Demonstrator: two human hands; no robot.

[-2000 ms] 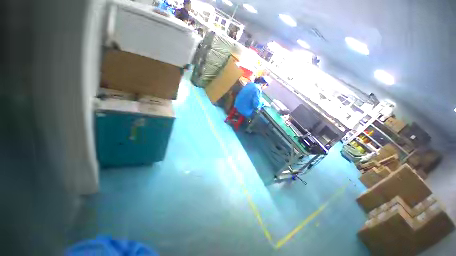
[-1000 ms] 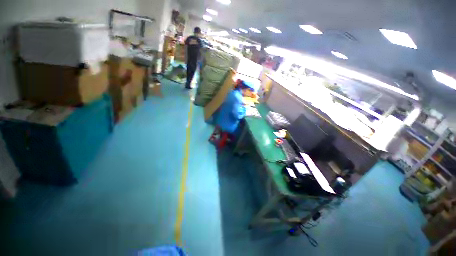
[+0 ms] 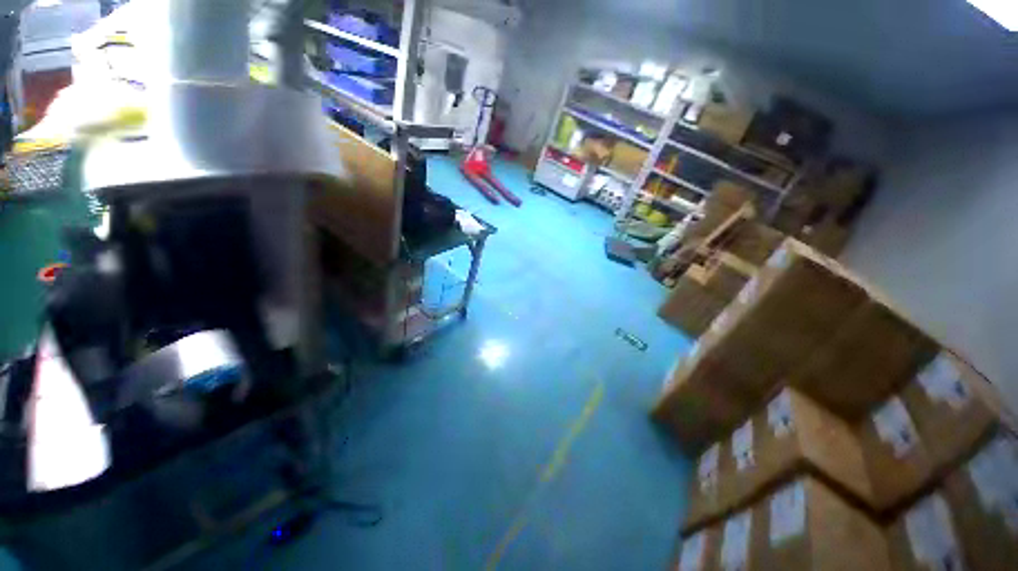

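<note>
Neither of my hands is in the picture. Nearest in front on the left is a work table with a green top [image 3: 39, 240], blurred, with dark equipment [image 3: 179, 268] and a white sheet [image 3: 65, 429] on it. At the right stand large brown cartons [image 3: 832, 446], stacked, with white labels on their sides. What my hands hold, if anything, cannot be seen.
A yellow floor line [image 3: 547, 474] runs between table and cartons. A small side table [image 3: 458, 236] stands beyond. Loaded shelves [image 3: 625, 134] and a red pallet truck [image 3: 488, 176] are at the back. A cable lies on the floor below the work table.
The view has swung right and moved closer to the work table and labelled cartons. The seated person in blue, the teal cabinet and the blue patch at the bottom edge have left the picture.
</note>
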